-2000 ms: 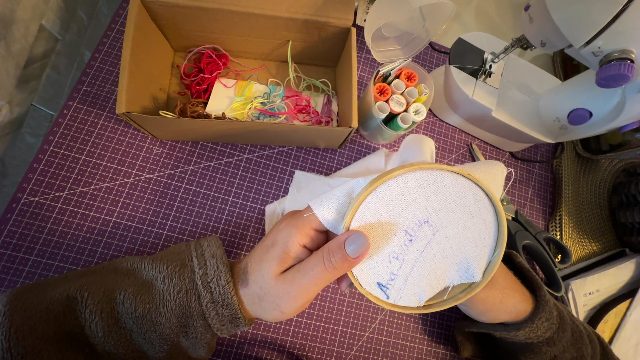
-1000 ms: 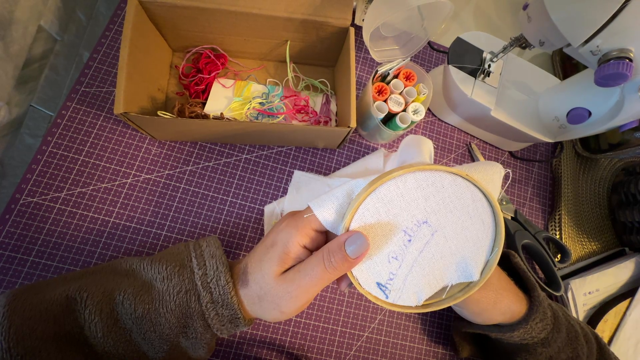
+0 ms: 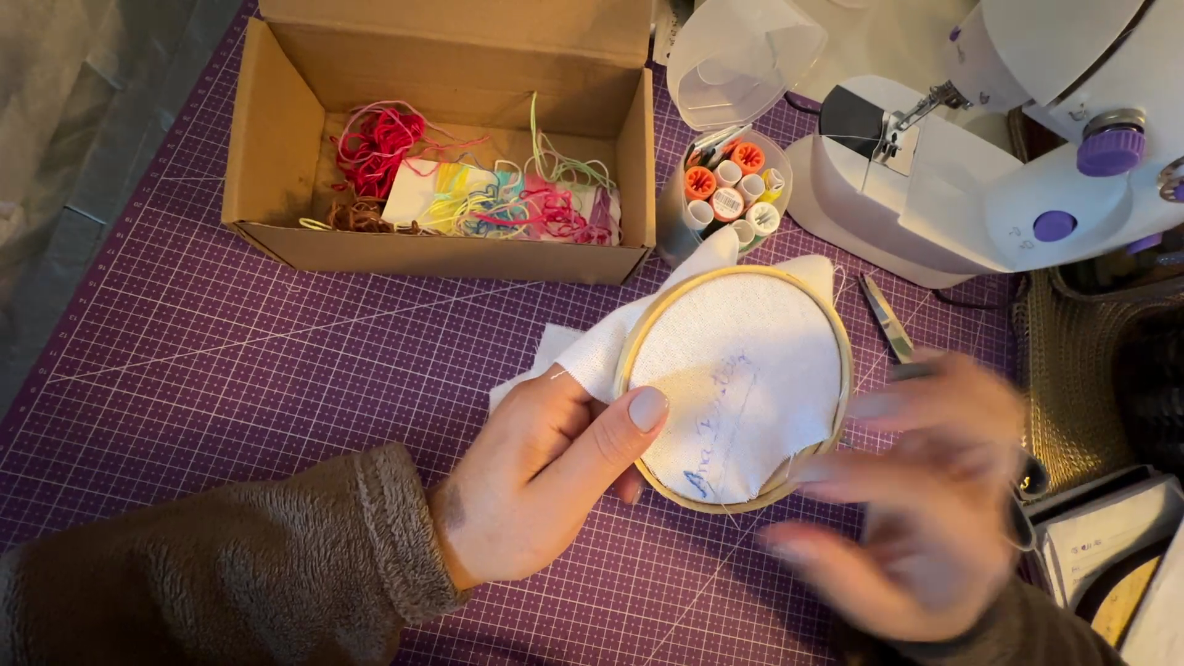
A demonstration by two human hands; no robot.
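My left hand (image 3: 546, 472) grips the left rim of a wooden embroidery hoop (image 3: 840, 347), thumb on top of the white fabric (image 3: 731, 342) stretched in it. The fabric bears handwritten lettering, with blue stitching at its lower end, and its loose edges stick out behind the hoop. My right hand (image 3: 916, 490), blurred by motion, is beside the hoop's lower right with fingers spread; nothing shows between them. Scissors (image 3: 886, 319) lie on the mat past the hoop, their handles partly hidden by my right hand.
A purple cutting mat (image 3: 231, 370) covers the table. At the back stand a cardboard box (image 3: 444, 254) with tangled embroidery floss (image 3: 379, 143) and a clear tub (image 3: 680, 213) of thread spools (image 3: 728, 202). A white sewing machine (image 3: 971, 203) is at back right, a notebook (image 3: 1091, 546) at lower right.
My right hand has come out from behind the hoop to its right side, fingers now apart. The hoop has tilted somewhat, still in my left hand.
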